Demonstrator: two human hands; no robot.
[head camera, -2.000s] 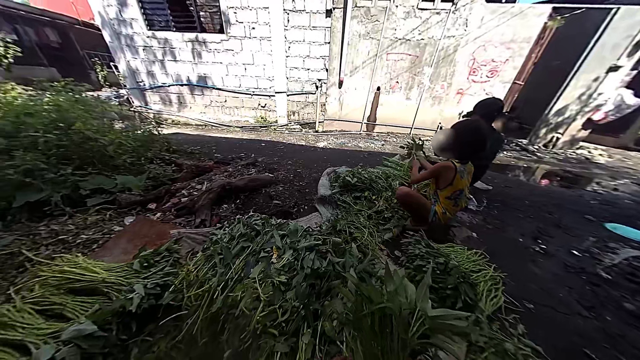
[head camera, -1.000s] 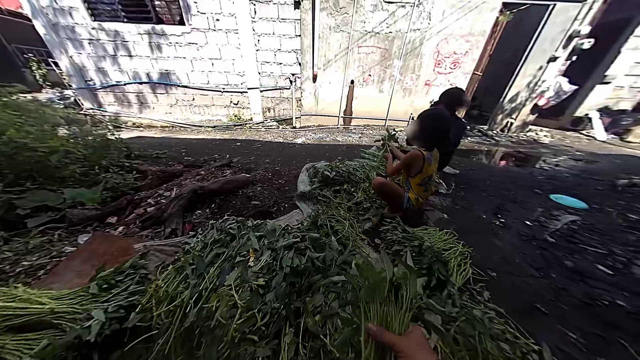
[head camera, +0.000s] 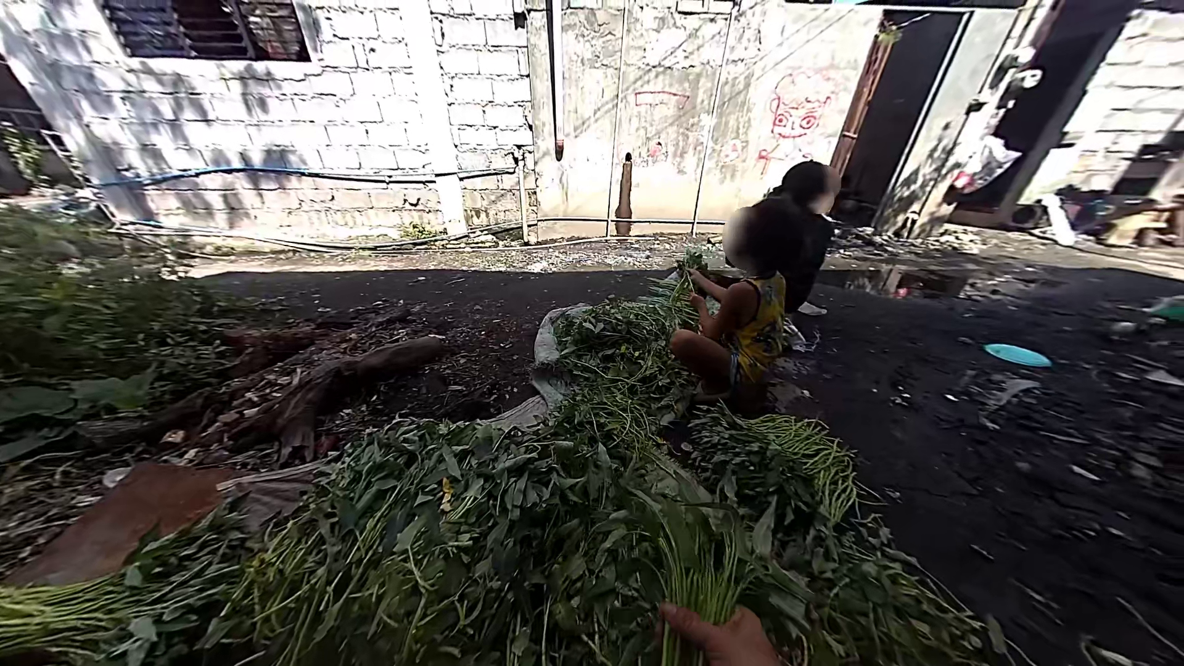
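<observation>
At the bottom edge, right of centre, my right hand (head camera: 720, 636) is closed round the pale green stems of a bundle of leafy greens (head camera: 696, 564). The bundle's long, narrow leaves point away from me. Around and under it spreads a large heap of similar cut leafy greens (head camera: 462, 518), much like water spinach. Part of the hand is cut off by the frame edge. My left hand is out of view. Another bunch, its stems (head camera: 819, 458) fanned out, lies beyond my right hand. More stems (head camera: 55, 606) reach the left edge.
A person in a yellow top (head camera: 763, 324) squats at the heap's far end, holding greens; a person in dark clothes (head camera: 812, 245) is behind. Pale sacking (head camera: 548, 347) edges the heap. Logs (head camera: 324, 384) and a rusty brown sheet (head camera: 134, 518) lie left, a turquoise plastic disc (head camera: 1017, 355) right.
My right hand was out of view two seconds ago; one second ago it appears at the bottom on the stems, and it is still there. The view has shifted somewhat.
</observation>
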